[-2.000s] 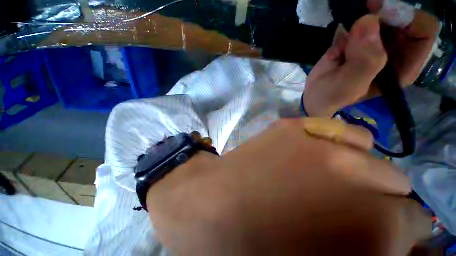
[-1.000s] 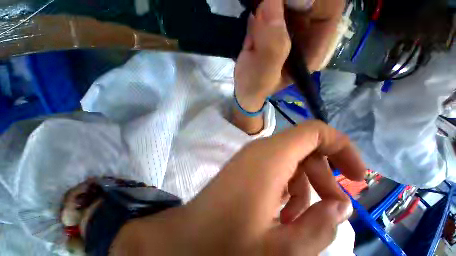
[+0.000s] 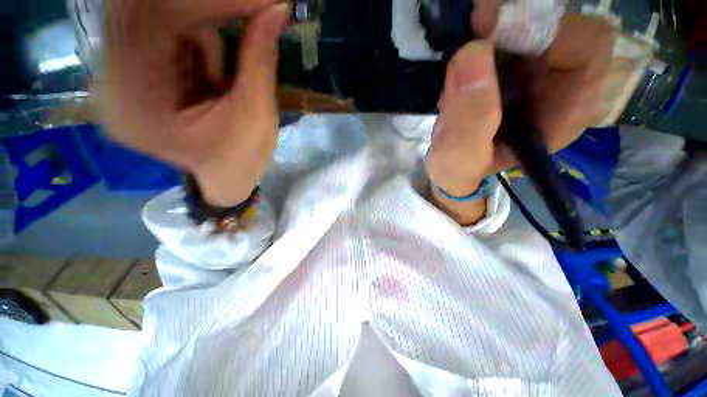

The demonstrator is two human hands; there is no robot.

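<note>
My left hand (image 3: 194, 101) is at the upper left, blurred and cut off by the top edge. Its fingers are curled, and whether it holds anything cannot be told. My right hand (image 3: 465, 116) is at the upper right, closed around the black soldering iron (image 3: 546, 182). The iron's rear end and black cord point down and right. White tape (image 3: 527, 27) wraps a finger of this hand. The iron's tip is not visible. A white block (image 3: 411, 31) lies on the dark bench just left of my right hand.
The dark bench has a brown front edge (image 3: 318, 99). Blue crates (image 3: 128, 163) stand below at left, above brown boxes (image 3: 93, 279). Another person's pale clothing (image 3: 659, 201) is at right. A blue frame (image 3: 605, 298) and red items (image 3: 655, 341) are lower right.
My left hand has moved from low in front of the camera up to the upper left. My right hand still holds the iron. The view has shifted, showing more of my coat.
</note>
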